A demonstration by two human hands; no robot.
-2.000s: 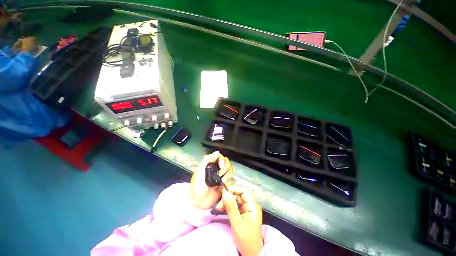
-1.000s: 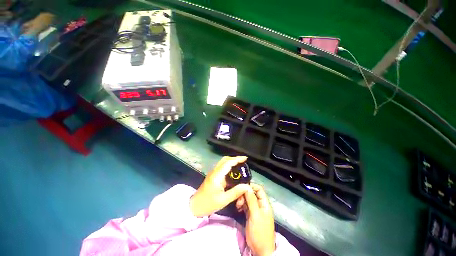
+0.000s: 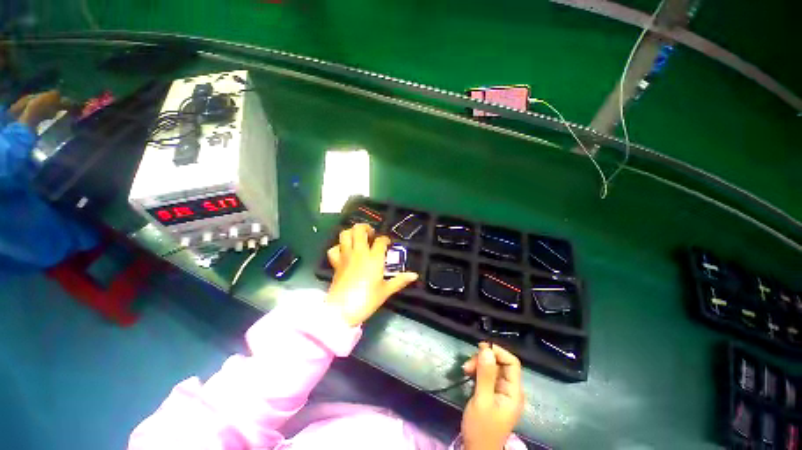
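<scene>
A black foam tray [image 3: 550, 327] with two rows of pockets holds dark watch units [image 3: 500, 288]. My left hand [image 3: 356, 272] is over its front left part, thumb and fingers at the edges of a watch unit [image 3: 396, 258] with a white pattern on its screen. This unit lies at the second front pocket; whether it rests fully there is unclear. The hand covers the front left pocket. My right hand [image 3: 492, 387] is in front of the tray and pinches a thin dark cable [image 3: 453, 385] at its tip.
A cream power supply [image 3: 195, 171] with red digits and coiled cables stands left. A small black rounded device [image 3: 282, 263] lies beside it, a white paper [image 3: 346, 180] behind. A pink device [image 3: 500, 101] is on the rear rail. More trays [image 3: 747, 294] lie right. A blue sleeve shows far left.
My left hand has moved with a watch unit from in front of the tray to its left pockets. My right hand has moved right, apart from the left, with the cable. The camera view has shifted.
</scene>
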